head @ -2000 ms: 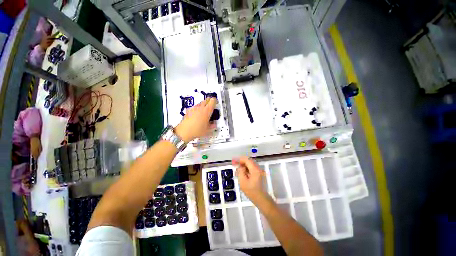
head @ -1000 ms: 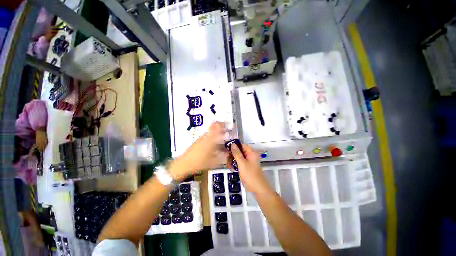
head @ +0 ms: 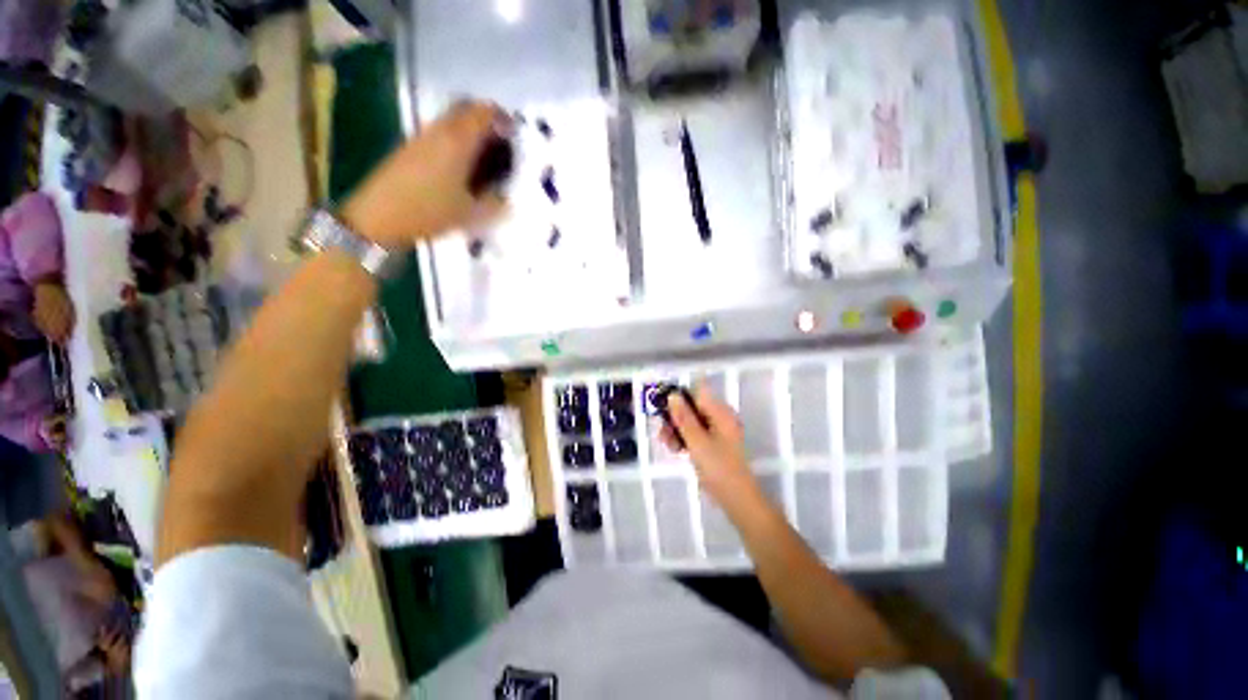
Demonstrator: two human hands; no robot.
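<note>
My left hand (head: pixel 427 178), with a metal watch at the wrist, is over the left fixture (head: pixel 582 274) and grips a dark, blurred black housing (head: pixel 491 162). Small black clamps show on the fixture to its right. My right hand (head: pixel 709 440) holds another black housing (head: pixel 660 399) at an upper pocket of the white compartment tray (head: pixel 876 563). Several black housings lie in the tray's left pockets. The white supply tray (head: pixel 517 465), with rows of black housings, is to the left of it.
The right fixture (head: pixel 876 151) has small black clamps. A black pen-like tool (head: pixel 695 181) lies between the fixtures. The red button (head: pixel 906 319) is on the machine's front edge. Coworkers' pink sleeves (head: pixel 30 246) show at far left.
My left hand has moved from the machine's front edge up to the housings on the left fixture. My right hand has carried a housing down to the compartment tray. The camera view has shifted.
</note>
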